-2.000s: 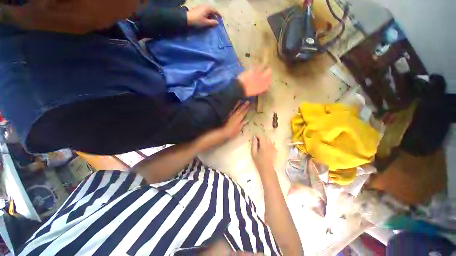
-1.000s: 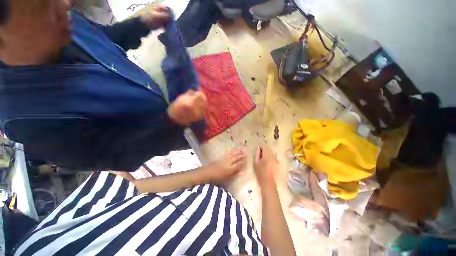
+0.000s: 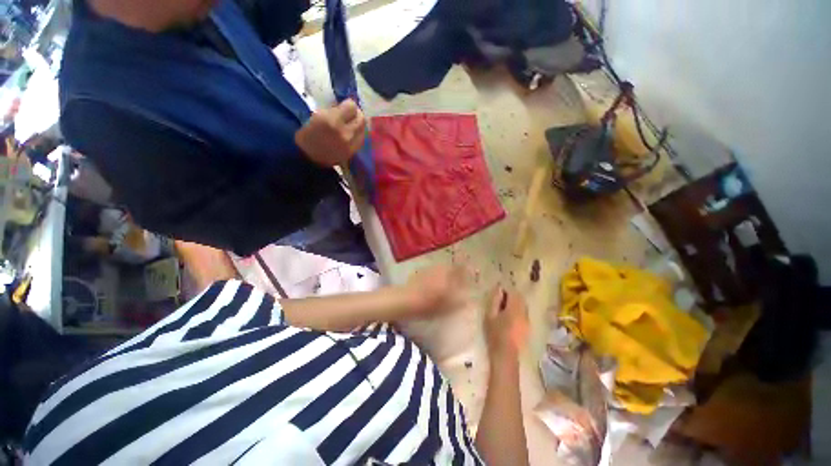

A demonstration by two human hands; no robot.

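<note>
A red garment piece (image 3: 436, 187) lies flat on the cream table. My left hand (image 3: 442, 291) is blurred over the table just below its lower edge and shows nothing in it. My right hand (image 3: 506, 319) rests on the table to the right; a small dark spot shows at its fingertips, and I cannot tell if it is a held thing. A second person in a denim vest holds a blue garment piece (image 3: 341, 59), which hangs narrow beside the red piece's left edge. A yellowish ruler (image 3: 529, 214) lies right of the red piece.
A small dark tool (image 3: 535, 270) lies right of my hands. A yellow cloth (image 3: 638, 323) is heaped over pale scraps (image 3: 569, 414). A black iron (image 3: 590, 168) with its cord and a brown tray (image 3: 720, 218) stand near the wall. Dark cloth (image 3: 437, 45) lies at the back.
The blue piece has been lifted off, uncovering the red piece, and the second person has drawn it left. My left hand has left the blue piece's lower edge. The view has shifted.
</note>
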